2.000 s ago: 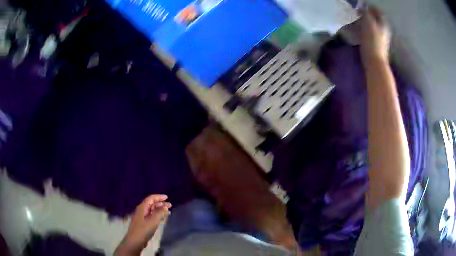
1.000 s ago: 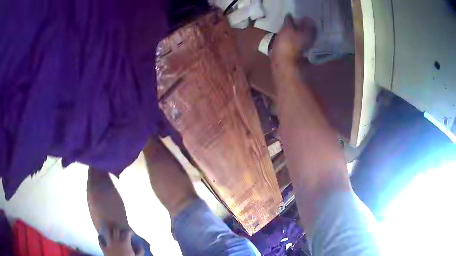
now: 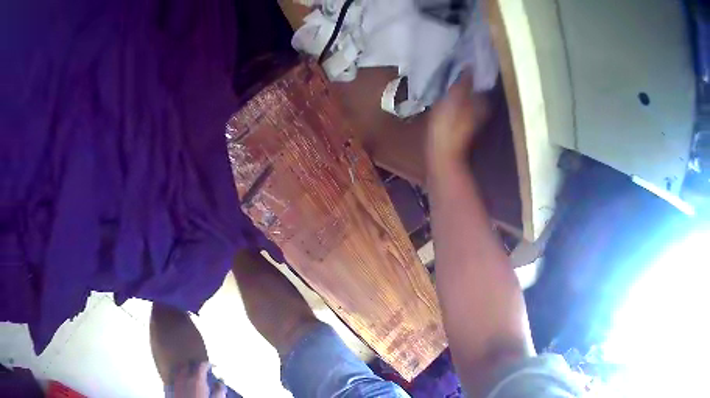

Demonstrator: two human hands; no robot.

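Note:
My right hand (image 3: pixel 458 116), blurred, reaches into a brown tray or drawer (image 3: pixel 389 138) under the edge of a pale table. Its fingers are at the lower edge of a bunched white and grey cloth or paper heap (image 3: pixel 412 39); whether they grip it is unclear. A curled white strip (image 3: pixel 395 97) hangs beside the heap. My left hand (image 3: pixel 191 382) is low at the bottom edge, partly cut off, by my leg; its fingers are too unclear to read.
A reddish-brown wooden bench (image 3: pixel 335 218) with shiny tape or film lies in the middle. Purple cloth (image 3: pixel 109 155) hangs at the left. The pale table (image 3: pixel 623 85) is at the right, with bright glare below. A red edge (image 3: pixel 64 389) shows at lower left.
The blue folder and perforated metal box have left the view. Since a second ago, the white and grey heap is more bunched and farther left, and my right hand sits lower in the view.

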